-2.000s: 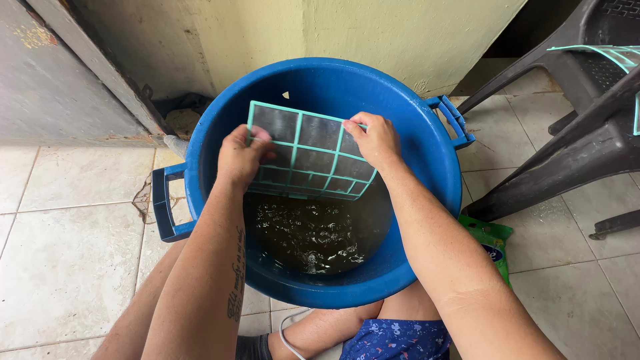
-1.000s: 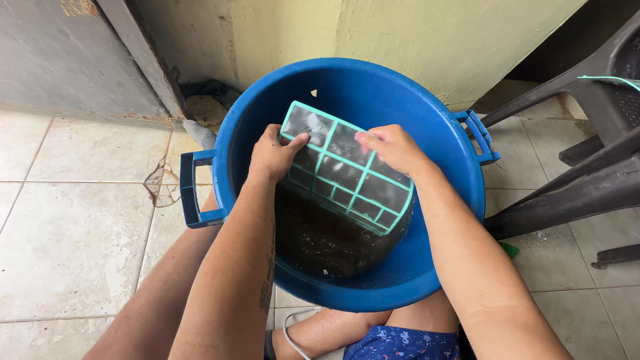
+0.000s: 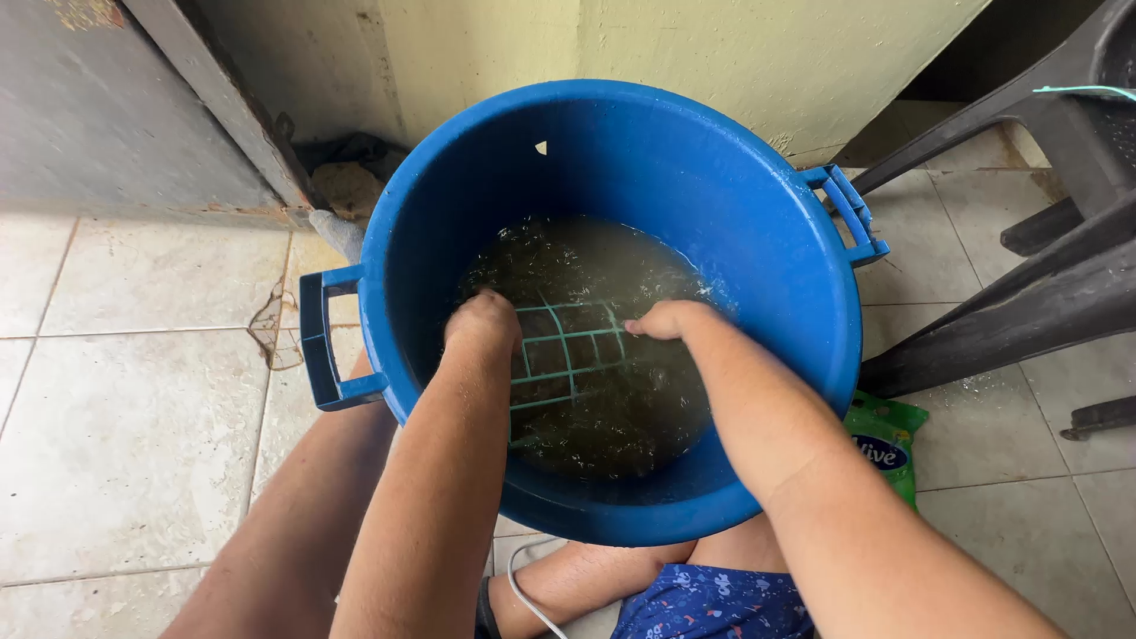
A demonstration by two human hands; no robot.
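Observation:
A large blue plastic tub (image 3: pixel 621 532) with side handles holds murky brown water (image 3: pixel 621 257). Partly under the water lies a mesh filter panel with a teal plastic grid frame (image 3: pixel 568 355); its lower part is hidden by the murk. My left hand (image 3: pixel 484 321) grips the panel's left side, its fingers partly hidden by the water and the hand itself. At the panel's right edge, my right hand (image 3: pixel 661 321) has its thumb on the frame, and its other fingers are hidden below.
Right of the tub stands a dark plastic chair (image 3: pixel 1021 293) with a teal strip (image 3: pixel 1083 90) on it. A green packet (image 3: pixel 896 435) lies on the tiled floor (image 3: pixel 133 426) by the tub. A white cord (image 3: pixel 524 590) runs near my leg. Behind are a wall and a grey panel.
Both hands have lowered the filter panel from above the water into it. Earlier the panel was held up, tilted, with its mesh in plain sight.

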